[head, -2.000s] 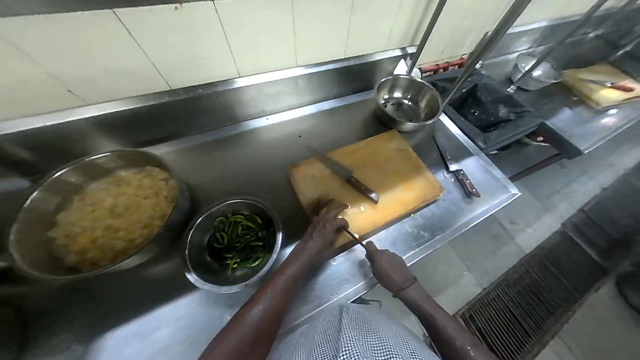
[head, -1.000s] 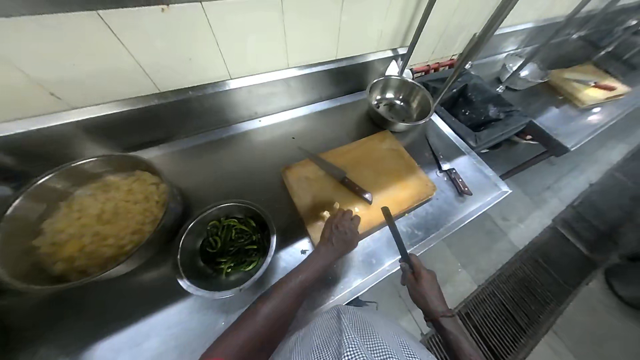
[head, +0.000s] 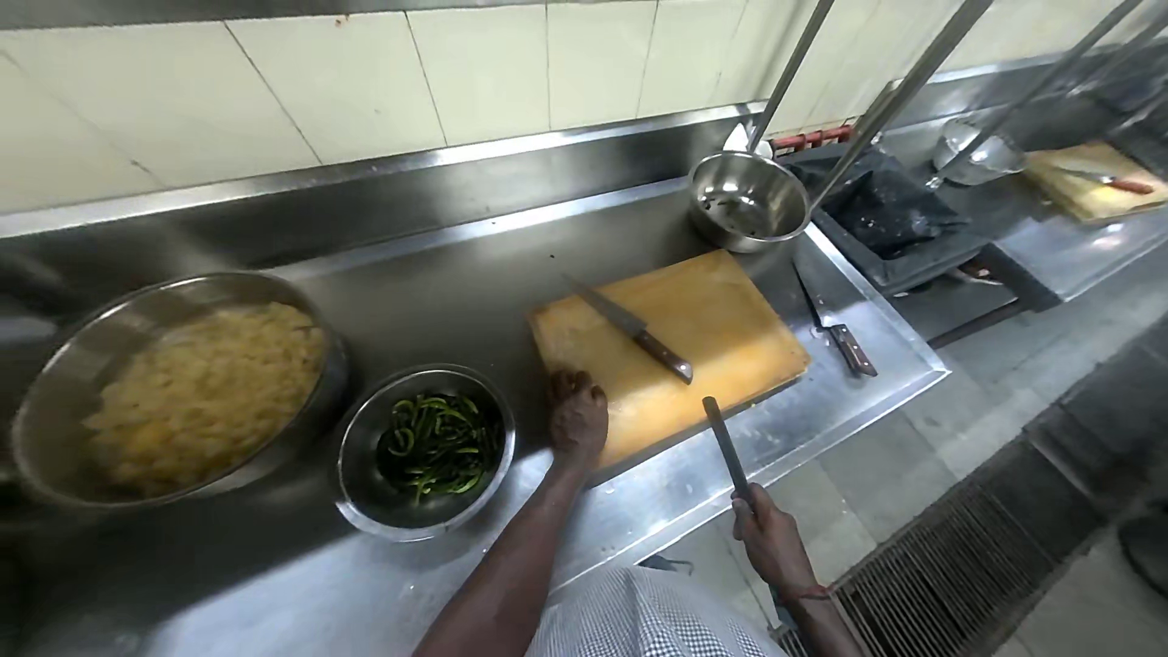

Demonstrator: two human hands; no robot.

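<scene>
My left hand [head: 578,415] rests at the left edge of the yellow cutting board [head: 684,310], fingers bent; whether anything is under them cannot be seen. A dark, narrow blade [head: 725,447], seemingly a knife, points up from my right hand [head: 771,538], which grips its lower end just off the counter's front edge. Across the board lies a chef's knife [head: 630,324] with a brown handle. Another knife [head: 832,328] lies on the steel counter right of the board. Left of my left hand stands a steel bowl of sliced green chillies [head: 441,447].
A large steel basin [head: 55,365] of pale chopped pieces stands far left. Behind the board is a steel bowl [head: 748,203], close to metal poles. A black-lined basin [head: 890,219] adjoins the counter's right end. Farther right are another board [head: 1086,173] and a floor grate [head: 940,547].
My left hand has moved left across the board to its left edge. My right hand, near my left two seconds ago, is now apart from it, still holding the blade.
</scene>
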